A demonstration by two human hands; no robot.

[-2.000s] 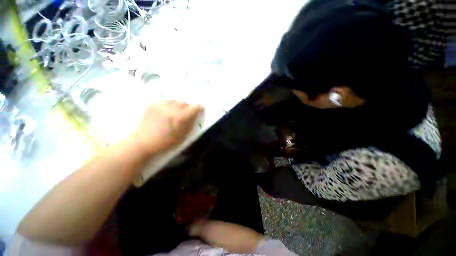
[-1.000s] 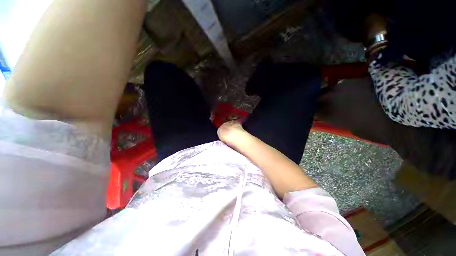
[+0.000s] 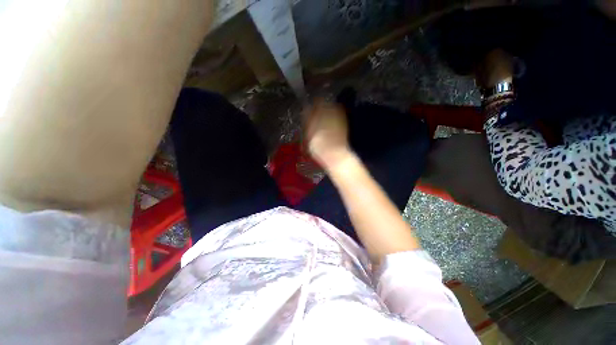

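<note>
My right hand (image 3: 327, 131) is blurred and lies over the gap between my dark-trousered legs, by the inner side of my right thigh. Its fingers point up the picture towards a pale bench leg. I cannot tell whether it holds anything. My left forearm (image 3: 101, 101) fills the upper left, large and close. The left hand is cut off beyond the picture's edge. The red plastic stool (image 3: 157, 222) shows beneath me, between my legs and at the left. No cable can be made out.
The pale bench leg (image 3: 280, 47) stands ahead of my knees. A neighbouring person's sleeve (image 3: 540, 162) and braceleted wrist are at the right. Brown cartons (image 3: 550, 269) lie at the lower right on the speckled floor (image 3: 459, 236). Cardboard also shows under the bench.
The view swung from the white bench and cable pile down to my lap. Over the last second my right hand moved forward from my lap towards the bench leg. My left hand left the picture.
</note>
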